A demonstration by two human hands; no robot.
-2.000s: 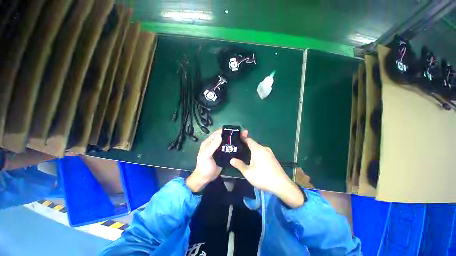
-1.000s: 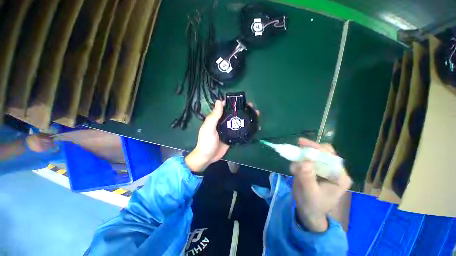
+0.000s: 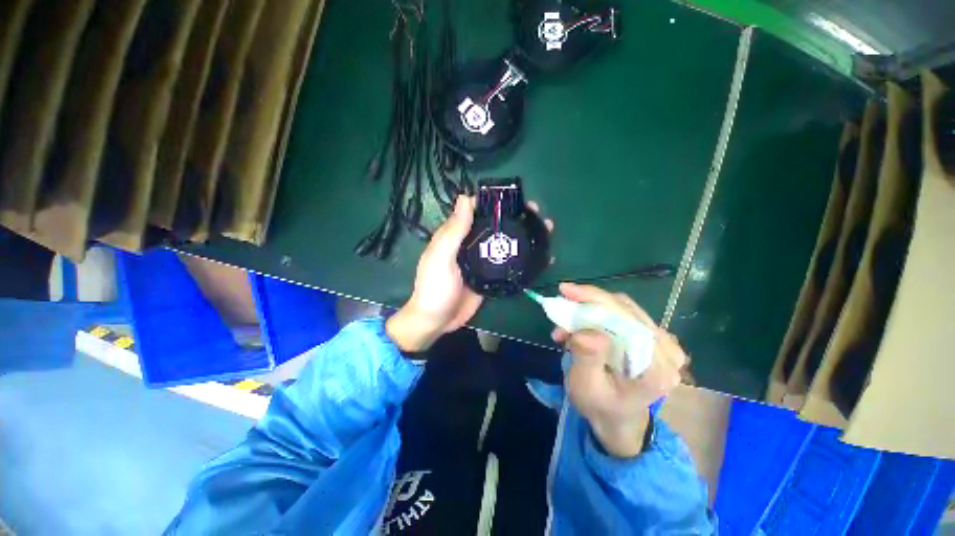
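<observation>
My left hand [image 3: 439, 283] holds a round black housing [image 3: 481, 270] with a pale centre, thin red and white wires and a small bracket at its top. My right hand [image 3: 618, 369] grips a translucent white squeeze bottle [image 3: 613, 333]. The bottle's greenish tip is at the housing's lower right edge; whether it touches cannot be told. A thin black cable [image 3: 618, 274] runs from beside the housing to the right. Two more housings, one nearer [image 3: 476, 116] and one farther [image 3: 553, 31], lie on the green bench [image 3: 618, 157].
Black cables [image 3: 400, 157] lie bundled left of the housings. Upright cardboard dividers stand at the left [image 3: 225, 126] and right [image 3: 827, 272] of the bench. Blue bins, one at the left [image 3: 178, 325] and others at the right [image 3: 770, 461], are below the bench edge.
The bottle, lying on the bench at first, was taken up by my right hand. Its tip has come closer to the housing. The person's hand at far left is gone from view.
</observation>
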